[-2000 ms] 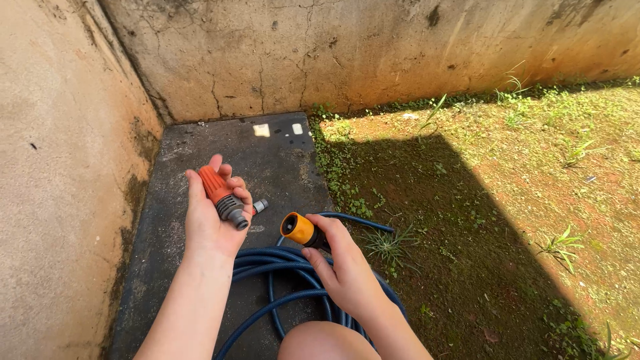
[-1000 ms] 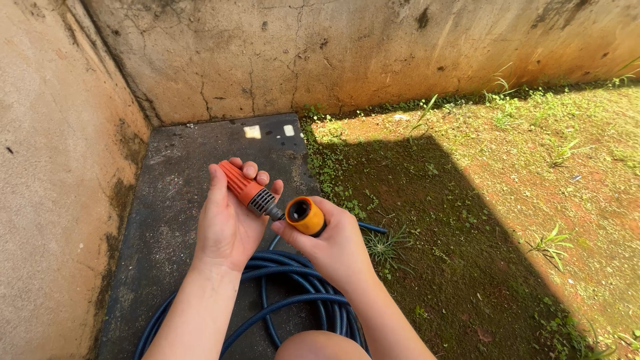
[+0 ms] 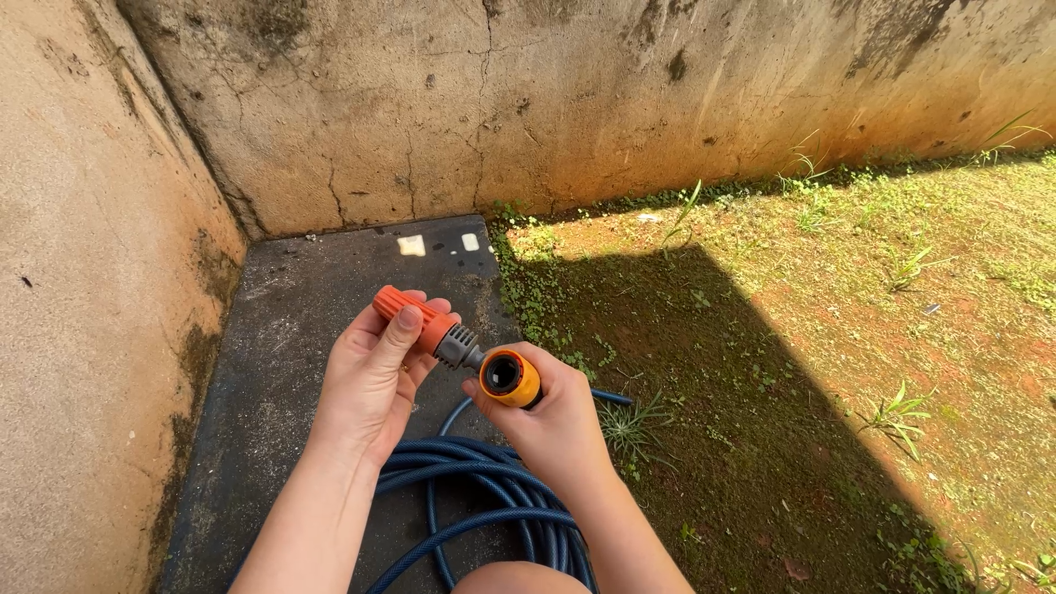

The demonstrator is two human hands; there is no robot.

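Note:
My left hand [image 3: 375, 371] grips an orange and grey hose spray nozzle [image 3: 425, 322] between thumb and fingers, its grey tip pointing down and right. In my right hand [image 3: 549, 404] is a yellow-orange and black hose quick connector [image 3: 511, 379], its round black opening facing up toward the camera. The nozzle's grey tip lies right beside the connector's rim; whether they touch cannot be told. Below both hands a coiled blue garden hose [image 3: 495, 474] lies on the dark slab, with one length reaching right past my right hand.
The dark slab [image 3: 289, 330] meets a stained, cracked wall [image 3: 412, 124] behind and another wall [image 3: 99, 330] at the left. Mossy soil [image 3: 701, 396] with weeds and grass tufts borders it on the right, partly in shade. My knee [image 3: 520, 577] shows at the bottom edge.
The nozzle and connector were apart two seconds ago and are now side by side. My left thumb has closed over the nozzle, which lay in an open palm.

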